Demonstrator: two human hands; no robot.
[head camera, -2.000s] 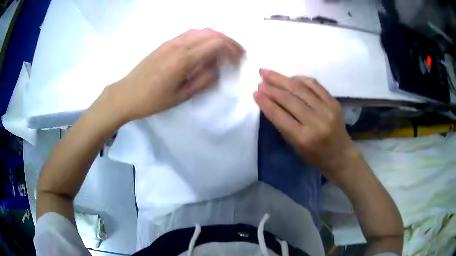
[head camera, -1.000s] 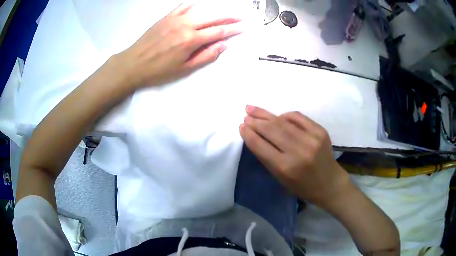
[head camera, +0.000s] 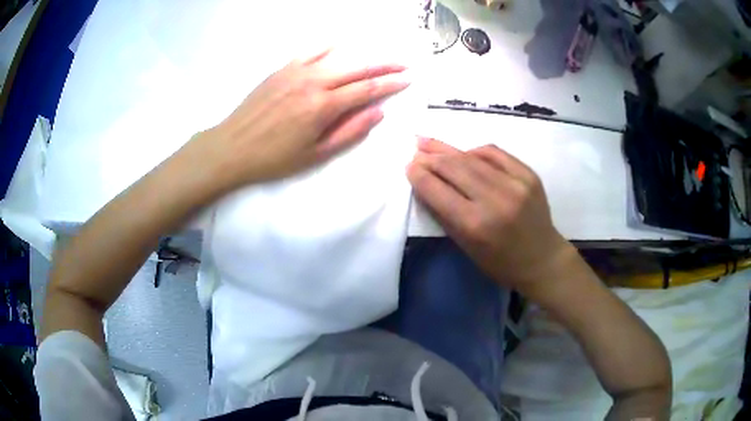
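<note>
A large white fabric piece [head camera: 313, 255] lies on the white table and hangs over its front edge onto the wearer's lap. My left hand [head camera: 300, 115] lies flat on the fabric with its fingers apart, pointing right. My right hand [head camera: 486, 197] pinches the fabric's right edge between thumb and fingertips, near the table's front. A shiny disc, the slide plate [head camera: 445, 30], shows at the top centre, just beyond my left fingertips. The needle area is mostly cut off by the top edge.
A round dark disc [head camera: 475, 40] is set in the machine bed. Pinkish thread snips [head camera: 581, 41] lie by a grey-purple cloth scrap [head camera: 553, 37]. A black tray [head camera: 675, 168] with a red-orange mark stands at the right table edge. White cloth [head camera: 659, 345] is piled at lower right.
Since two seconds ago, more of the machine bed shows. My left hand has flattened onto the fabric. Over the last second, my right hand has moved forward with the fabric edge.
</note>
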